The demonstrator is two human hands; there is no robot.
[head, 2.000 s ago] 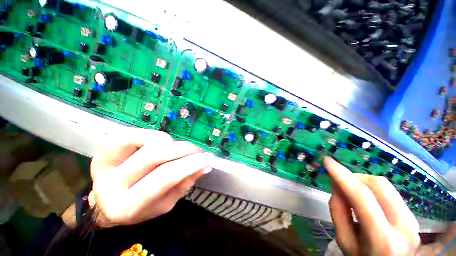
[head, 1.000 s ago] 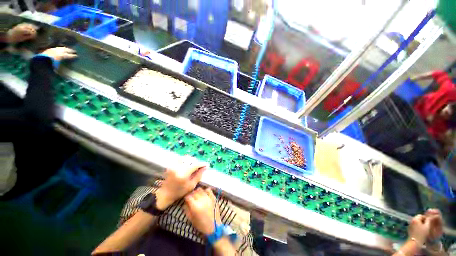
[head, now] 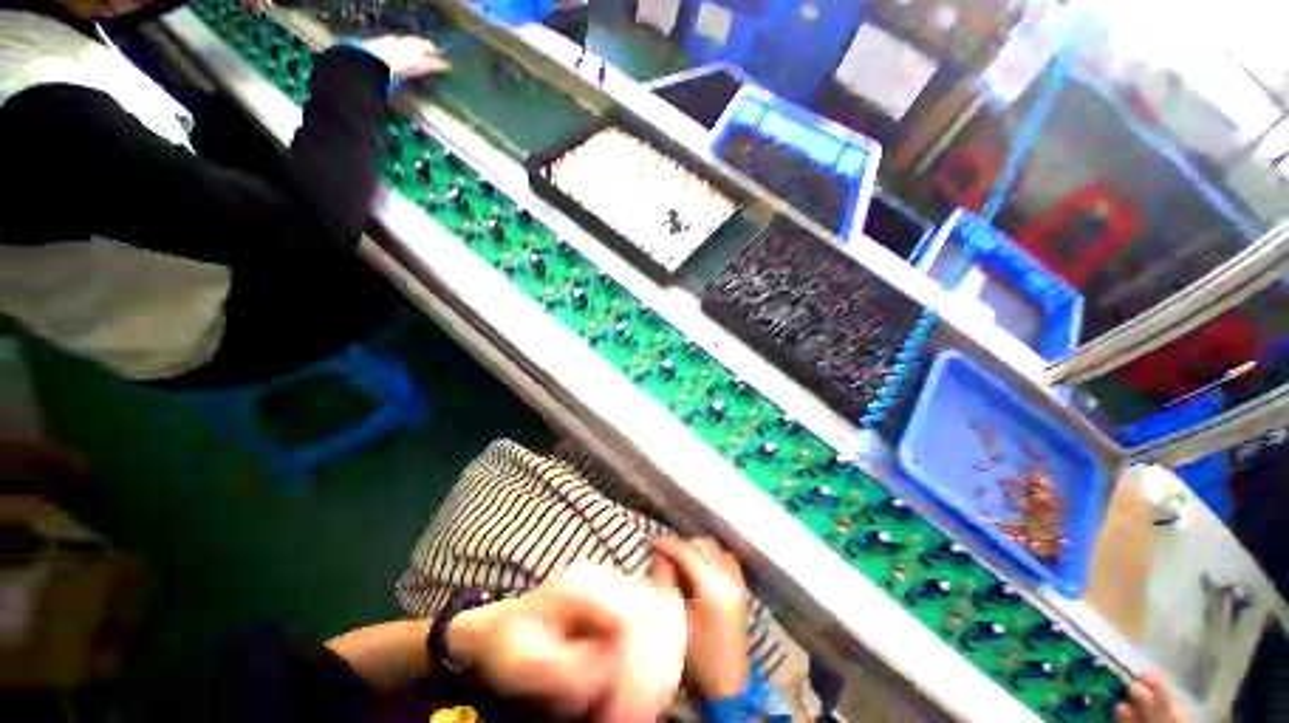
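Note:
The green circuit board panel (head: 664, 370) lies in the line, dotted with small dark, white and blue parts. My left hand (head: 587, 643), with a black watch on its wrist, is blurred, below the near rail at the lower middle. My right hand (head: 707, 600), with a bright blue wrist strap (head: 738, 702), is beside it, partly hidden behind it. The fingers look curled, and whether they hold anything cannot be told. Both hands are off the board.
Beyond the far rail are a black tray of white parts (head: 636, 195), a black capacitor tray (head: 813, 308) and a blue tray (head: 990, 466) with orange-brown parts. A coiled cord (head: 905, 370) hangs between trays. A person (head: 304, 212) sits left; another person's fingers (head: 1152, 699) show lower right.
My hands have moved from over the board to together below the near rail, then lower in the picture. The view has widened and turned, bringing the person at left further in.

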